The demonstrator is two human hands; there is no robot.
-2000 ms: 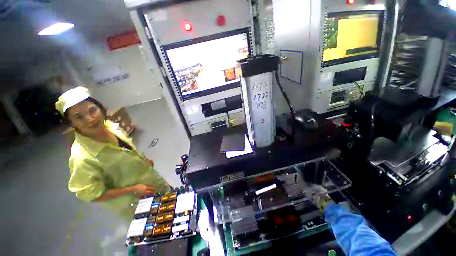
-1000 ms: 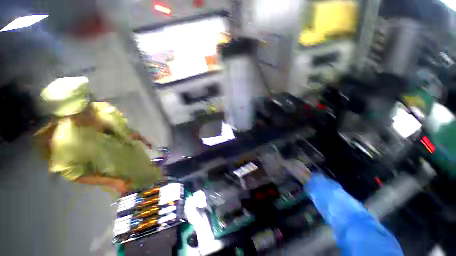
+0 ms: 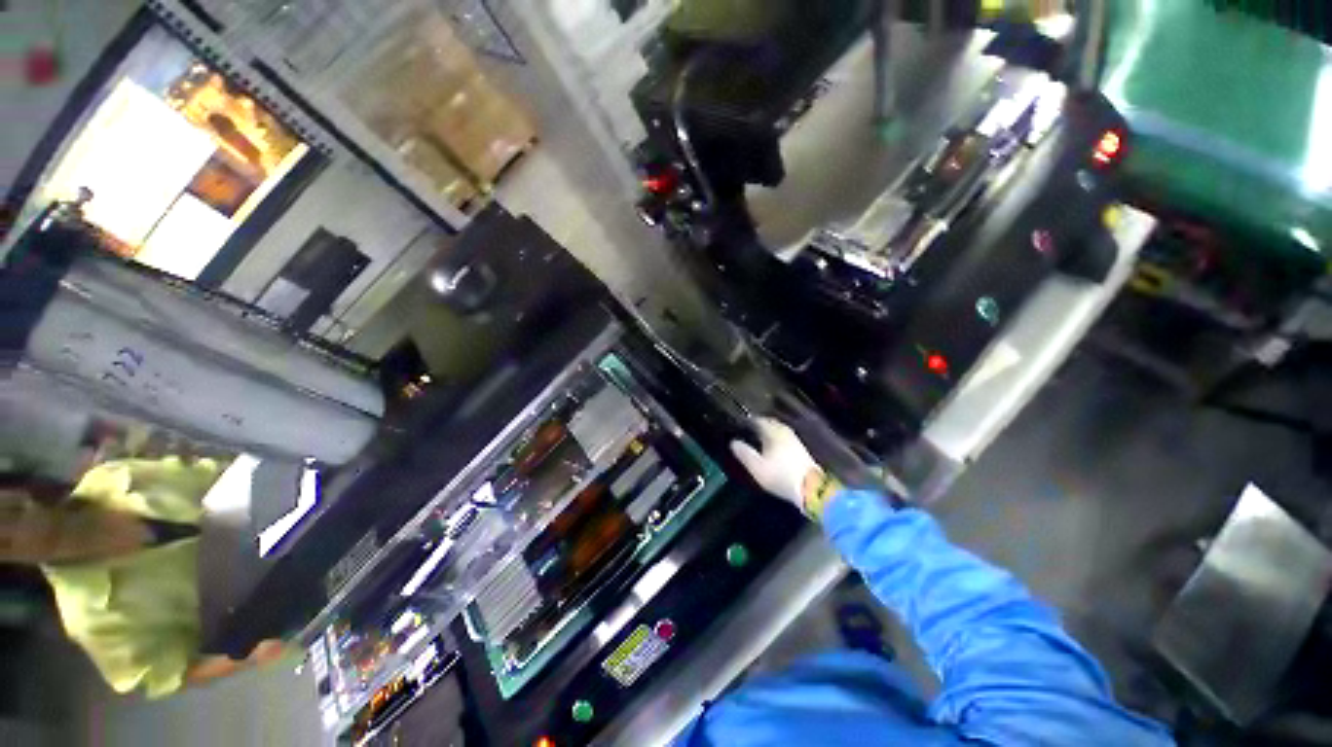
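Observation:
A power supply board (image 3: 570, 504) with orange-brown and silver blocks lies in the green-edged bed of the near black test fixture (image 3: 701, 577). My right hand (image 3: 774, 460), in a white glove, is at the right side of this fixture, beside the board and not on it. Its fingertips are blurred against the black surface, so I cannot tell whether they hold anything. My left hand is not in view; blue cloth shows at the bottom edge. A second board (image 3: 365, 671) lies at the lower left, beside the fixture.
A second black fixture (image 3: 1008, 248) with lit buttons stands at the upper right, a board in it. A grey press cylinder (image 3: 190, 358) and a lit monitor (image 3: 175, 161) are at the left. A person in yellow-green (image 3: 132, 584) reaches towards the second board. A green surface (image 3: 1220, 110) is at upper right.
The view has turned and tilted to the right. My right hand has moved from over the board to the fixture's right side. The clear cover no longer shows raised over the board.

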